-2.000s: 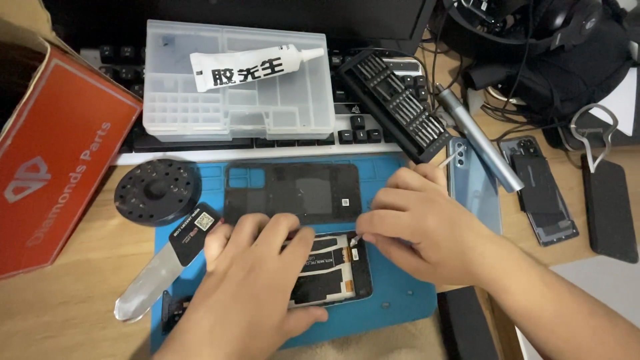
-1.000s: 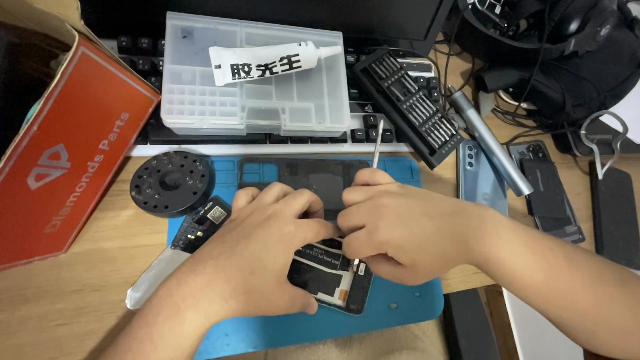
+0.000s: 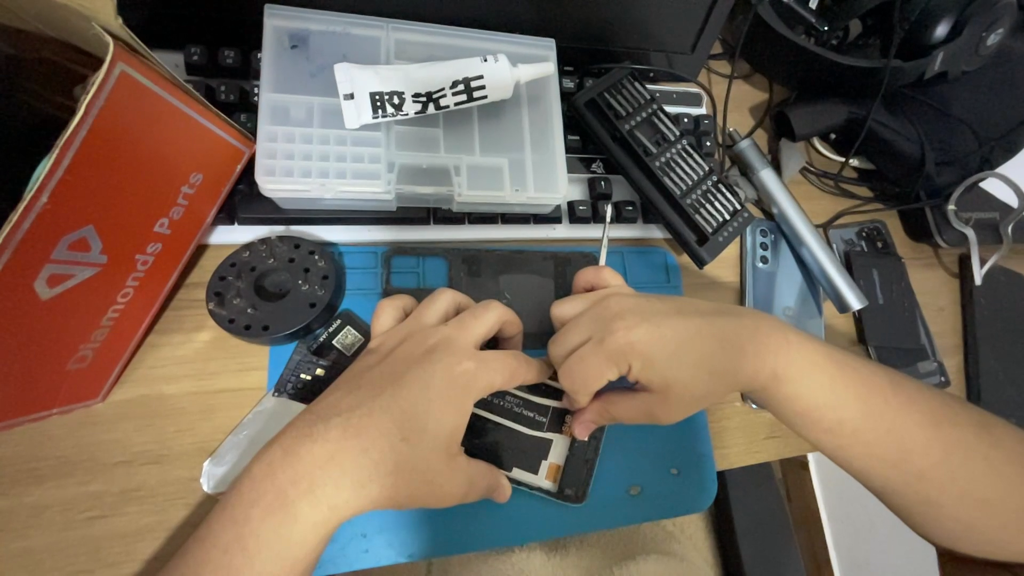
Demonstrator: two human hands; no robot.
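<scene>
An opened smartphone point(image 3: 504, 448), its inner parts and flex cables exposed, lies on a blue repair mat point(image 3: 656, 456). My left hand point(image 3: 432, 392) spreads over the phone's left part, thumb at its lower edge and fingertips near its top edge, gripping it. My right hand point(image 3: 640, 352) is closed around a thin metal tool point(image 3: 606, 232), whose shaft sticks up past the knuckles; its other end is hidden. The right fingertips touch the phone's upper right part. Behind both hands lies a detached black phone back cover point(image 3: 496, 276). A battery or module with a silver strip point(image 3: 248, 440) sits left of my left hand.
A round black bit holder point(image 3: 274, 290) stands left. Behind are a clear plastic parts box point(image 3: 320, 176) with a glue tube point(image 3: 432, 90), a keyboard point(image 3: 384, 232) and a screwdriver bit case point(image 3: 664, 160). Right lie a silver screwdriver point(image 3: 800, 224) and phones point(image 3: 788, 272). An orange box point(image 3: 120, 240) stands left.
Two seconds ago my right fingertips were at the phone's upper right corner; the right hand has since closed lower around the upright tool. The phone has turned. The view has shifted slightly.
</scene>
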